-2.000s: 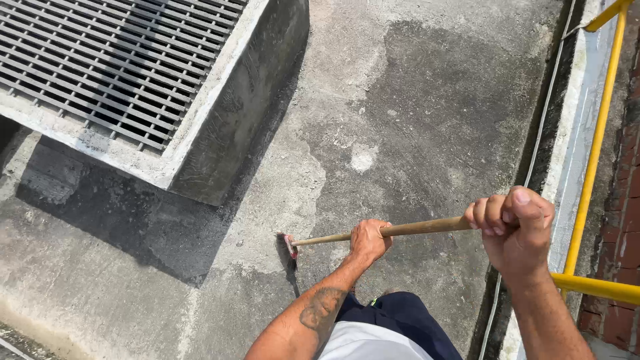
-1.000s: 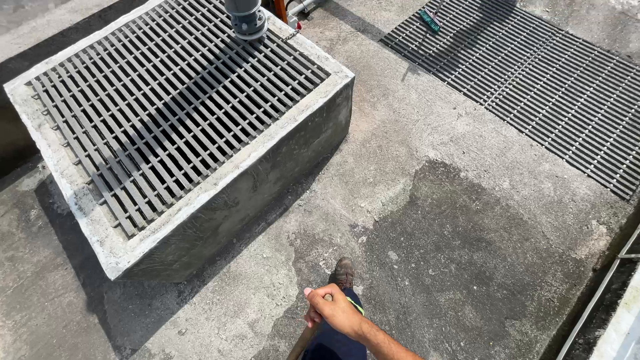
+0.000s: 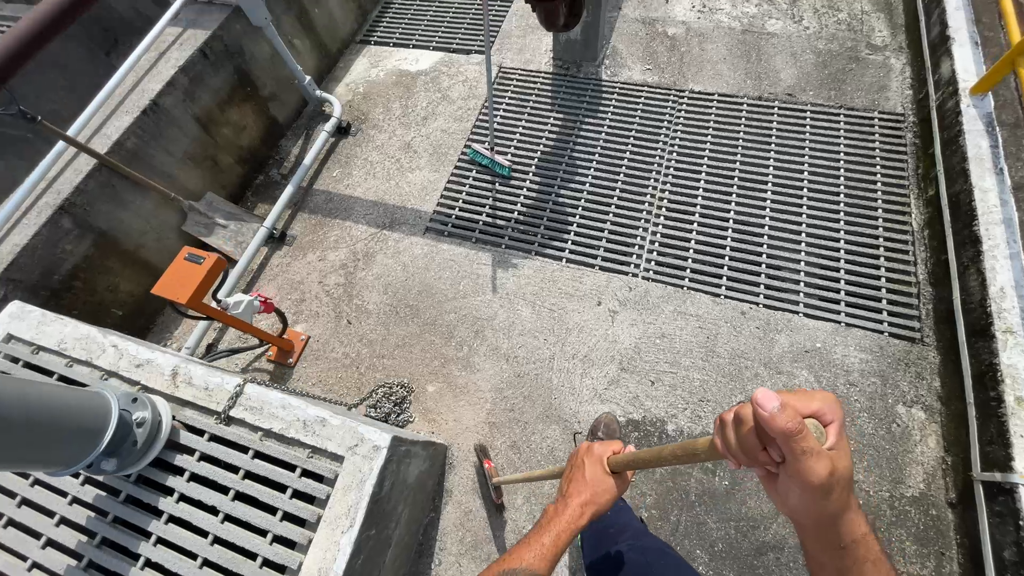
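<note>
Both my hands grip the wooden handle (image 3: pixel 672 454) of a brush. My right hand (image 3: pixel 780 448) is closed around the handle's upper end, its thumb uppermost. Lower down the shaft, to the left, is my left hand (image 3: pixel 592 480), its fingers wrapped around the wood. The brush head (image 3: pixel 489 474), dark with a red part, rests on the concrete floor just right of the raised concrete curb. My shoe (image 3: pixel 605 427) shows beyond my left hand.
A floor grating (image 3: pixel 704 192) lies ahead, with a green-bristled broom (image 3: pixel 490 160) standing on it. At left are a shovel (image 3: pixel 220 222), a white pipe (image 3: pixel 280 204), an orange metal stand (image 3: pixel 190 276) and a chain (image 3: pixel 390 402). A concrete curb (image 3: pixel 376 472) frames another grating. A wall edge (image 3: pixel 980 200) runs along the right.
The view has swung a lot, now showing the floor grating and broom ahead. Both hands are on the handle, as two seconds ago; one second ago only one hand was visible.
</note>
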